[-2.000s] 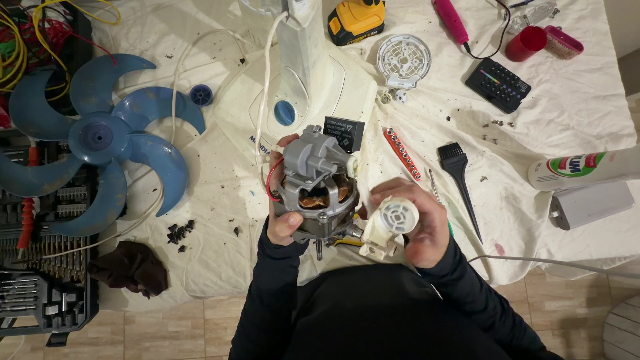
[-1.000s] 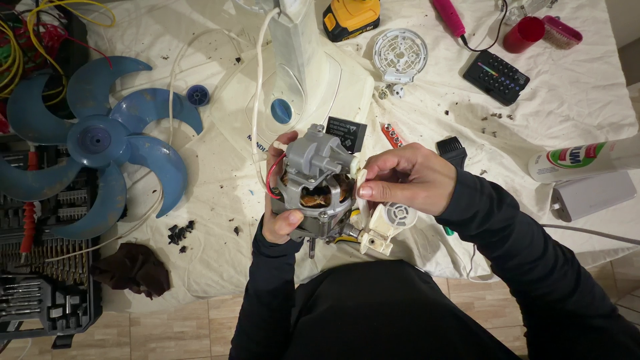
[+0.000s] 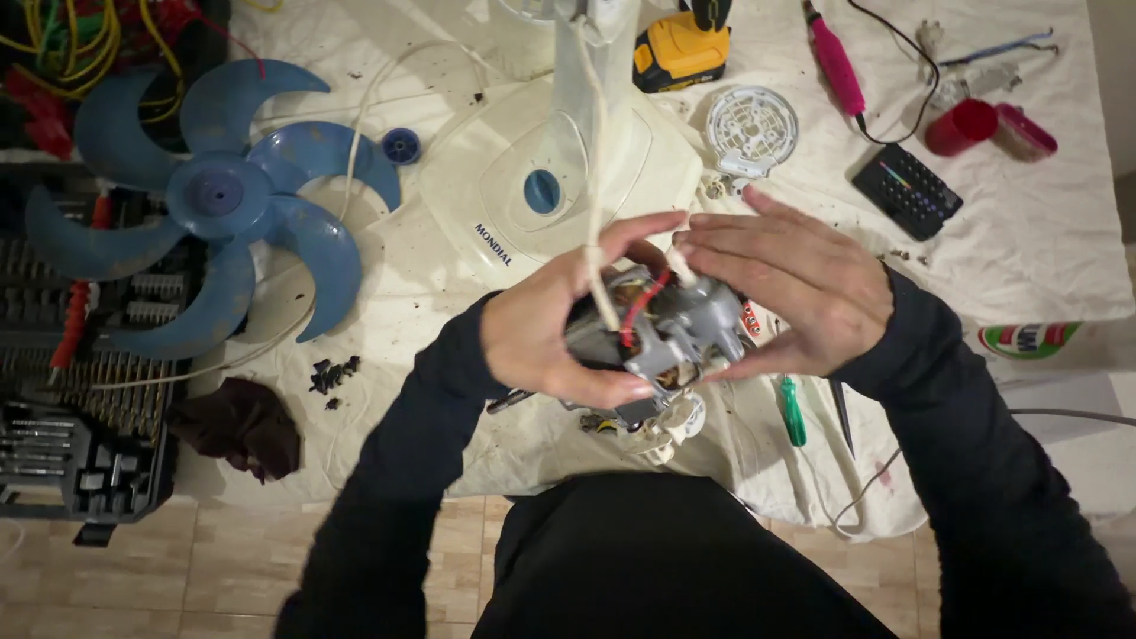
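Observation:
Both hands hold a fan's electric motor (image 3: 657, 328) with a grey metal housing, copper windings, and a red and a white wire. My left hand (image 3: 564, 324) grips its left side, thumb along the near edge. My right hand (image 3: 794, 288) is on its right side, fingers over the top by a white plastic piece (image 3: 682, 266). The motor is tilted, its shaft (image 3: 510, 401) pointing to the lower left. A cream plastic part (image 3: 666, 435) hangs or lies just below it; which one I cannot tell. The fan's base (image 3: 488, 186), with a blue knob (image 3: 541, 191), stands behind.
Left are a blue fan blade (image 3: 217, 195), an open tool case (image 3: 106, 461) and a dark cloth (image 3: 238, 426). Behind stand a yellow-and-black cordless tool (image 3: 682, 49) and a round plastic grille (image 3: 753, 131). A green-handled screwdriver (image 3: 792, 413), black box (image 3: 907, 191) and pink tool (image 3: 834, 62) lie right.
The motor has turned in my hands, its shaft swinging from pointing down to the lower left. My right hand has gone from the cream part to the white piece, then around the motor's right side.

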